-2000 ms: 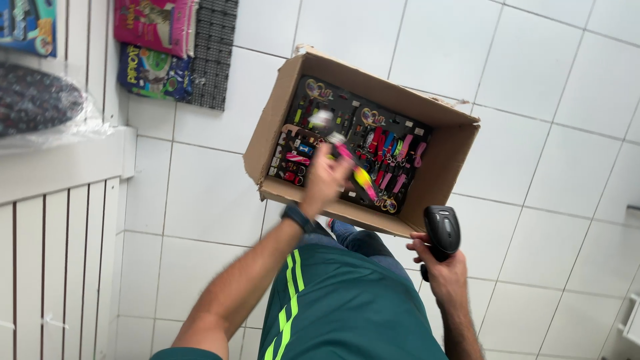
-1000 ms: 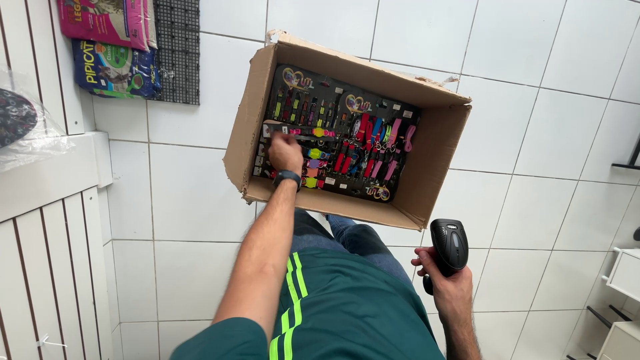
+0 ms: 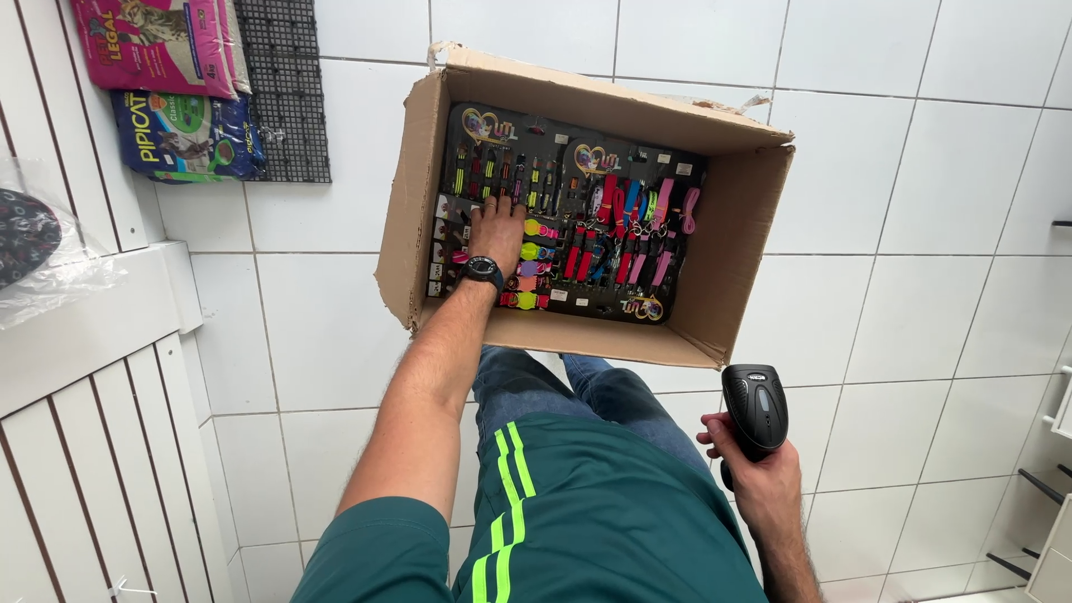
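An open cardboard box holds black display cards with pet collars and leashes in many colours. My left hand, with a watch at the wrist, reaches into the box and rests palm down over the collars on the left side. Its fingertips touch the card, and whether they grip anything is hidden. Collars with round coloured pieces lie just right of this hand. Pink, red and blue leashes are farther right. My right hand holds a black handheld barcode scanner by its handle, beside the box's near right corner.
Bags of cat litter lie on a dark grid mat at the upper left. White slatted furniture runs along the left, with a plastic-wrapped patterned item on it. White floor tiles surround the box. Dark rods and white furniture stand at the right edge.
Two seconds ago my left hand held a brightly coloured collar above the box; now it lies down among the collars on the left side. My right hand keeps holding the scanner.
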